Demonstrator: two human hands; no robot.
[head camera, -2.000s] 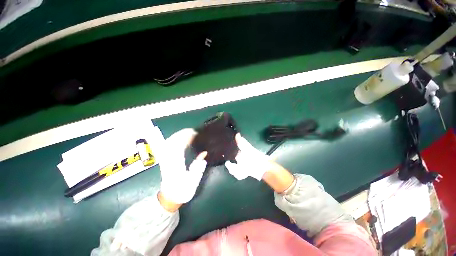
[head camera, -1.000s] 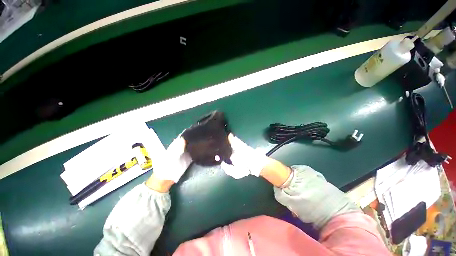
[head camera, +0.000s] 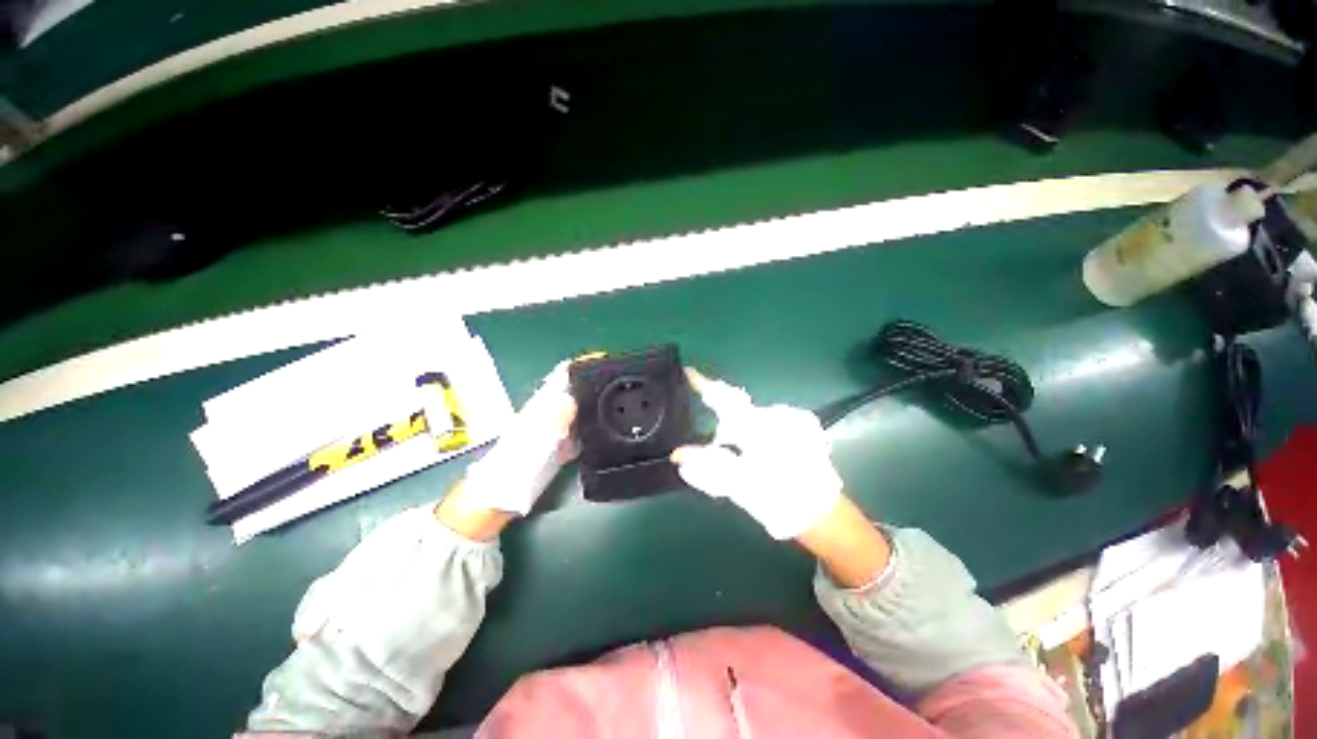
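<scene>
A black socket block (head camera: 630, 419) is held over the green bench, with a round recessed outlet facing up. My left hand (head camera: 523, 451), in a white glove, grips its left side. My right hand (head camera: 768, 459), in a white glove with bare fingertips showing, holds its right side. A coiled black power cord (head camera: 959, 373) lies to the right on the bench and runs toward the block behind my right hand. Its mains plug (head camera: 1078, 464) lies with the metal pins pointing right.
A yellow-black tool (head camera: 379, 445) lies on white sheets (head camera: 289, 397) at left. A pale rail (head camera: 607, 270) borders the dark green channel (head camera: 751, 181) holding black units. At right are a squeeze bottle (head camera: 1167, 250), a second black cabled device (head camera: 1251, 289), white papers (head camera: 1177, 578) and a dark flat object (head camera: 1167, 700).
The block has been turned, so its outlet face now shows instead of a plain dark face. The cord coil has shifted and turned, its plug now lower right. The camera view has moved slightly.
</scene>
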